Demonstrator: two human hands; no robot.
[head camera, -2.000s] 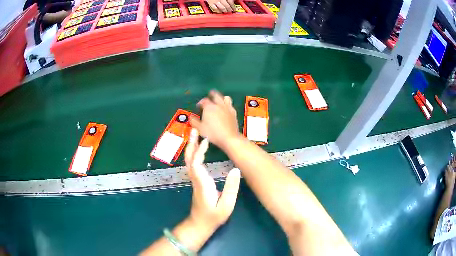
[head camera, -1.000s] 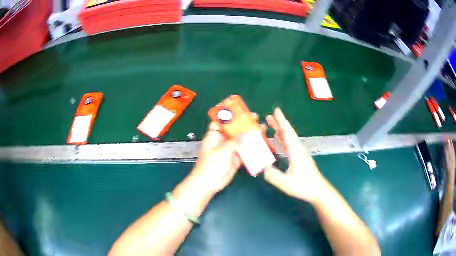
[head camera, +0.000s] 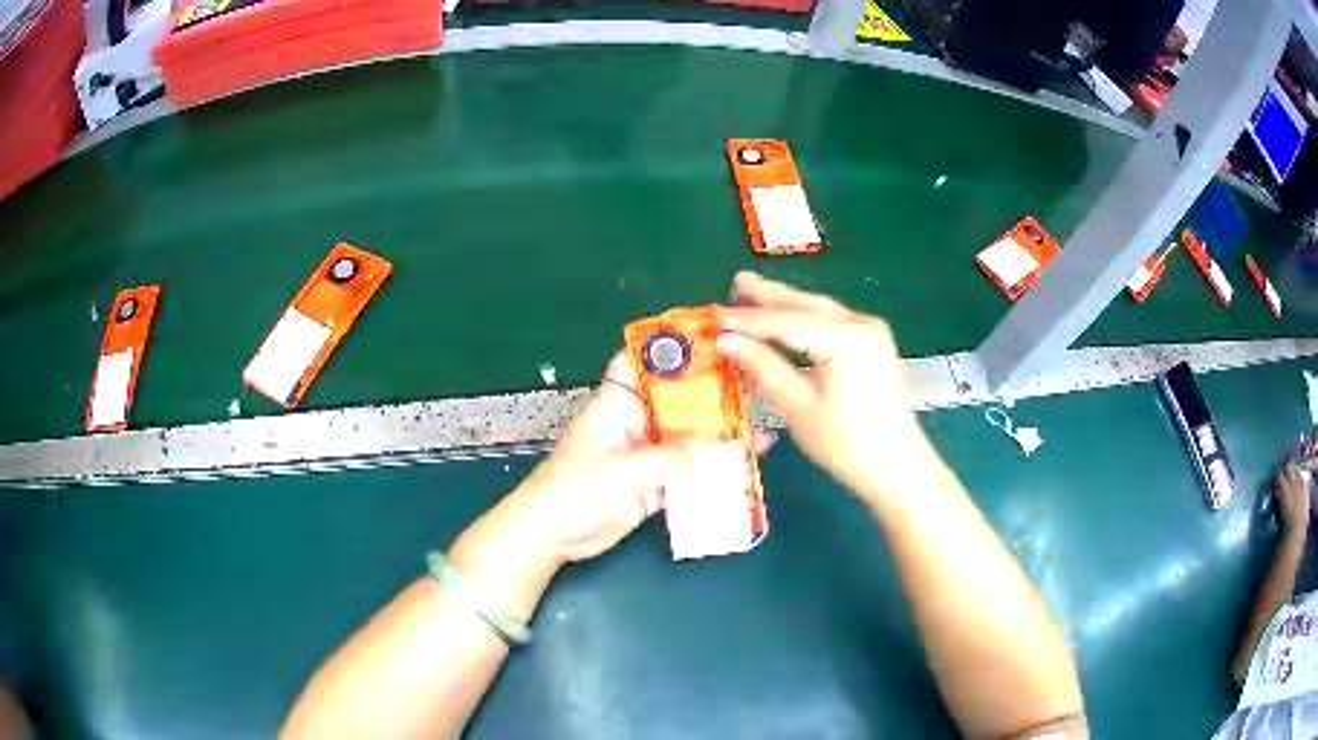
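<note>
An orange phone back cover (head camera: 698, 405) is held above the front rail, its round black camera ring at the top and a white label on its lower half. My left hand (head camera: 600, 470) grips it from the left and below, with the thumb across its front. My right hand (head camera: 824, 362) has its fingertips at the cover's top right corner, by the camera end. Whether they pinch a small piece there I cannot tell. A green band circles my left wrist.
Other orange covers lie on the green belt (head camera: 477, 174), left (head camera: 320, 323), far left (head camera: 126, 357), beyond my hands (head camera: 775, 197) and right (head camera: 1019, 257). A grey post (head camera: 1142, 188) stands right. A dark slim device (head camera: 1197, 434) lies on the bench. Another person's arm (head camera: 1279, 578) shows far right.
The held cover has turned more upright, and my right hand has moved from beside it to its top right corner. Covers on the belt have shifted left in the picture.
</note>
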